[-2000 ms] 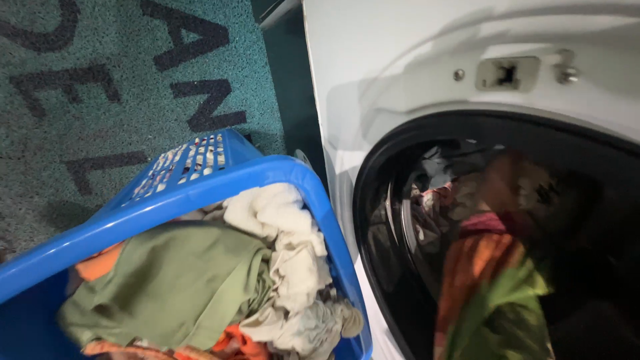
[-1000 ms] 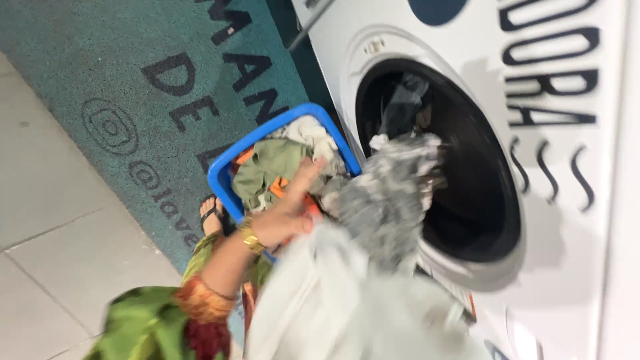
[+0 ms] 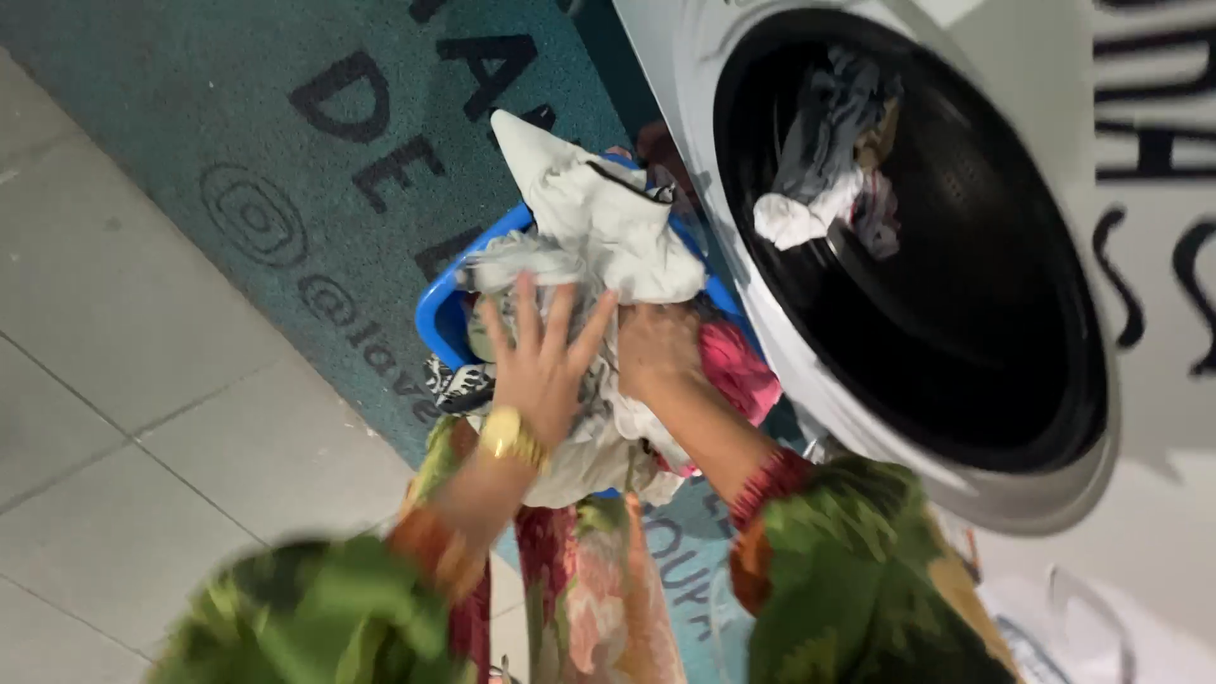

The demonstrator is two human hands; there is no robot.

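Observation:
A blue plastic laundry basket (image 3: 439, 309) is heaped with clothes. My left hand (image 3: 543, 356), a gold watch (image 3: 514, 437) on its wrist, lies with fingers apart on light-coloured clothes in it. Just right of it, my right hand (image 3: 657, 347) presses into the pile, fingers down and partly hidden, so its grip does not show. A white garment (image 3: 608, 214) lies above both hands and over the basket's far rim. Pink cloth (image 3: 736, 370) is beside my right hand. Inside the open drum (image 3: 959, 275) at the right are grey cloth (image 3: 825, 133) and white cloth (image 3: 793, 220).
The white machine front (image 3: 670, 57) stands close against the basket's right side. Under the basket is a teal mat (image 3: 237, 104) with dark lettering, and grey floor tiles (image 3: 133, 351) lie to the left. A white bag or sheet (image 3: 1064, 608) shows at the lower right.
The light clothes seen in front of the machine a second ago now lie on the basket, covering most of the green cloth. Both hands now rest on the pile. The view has shifted.

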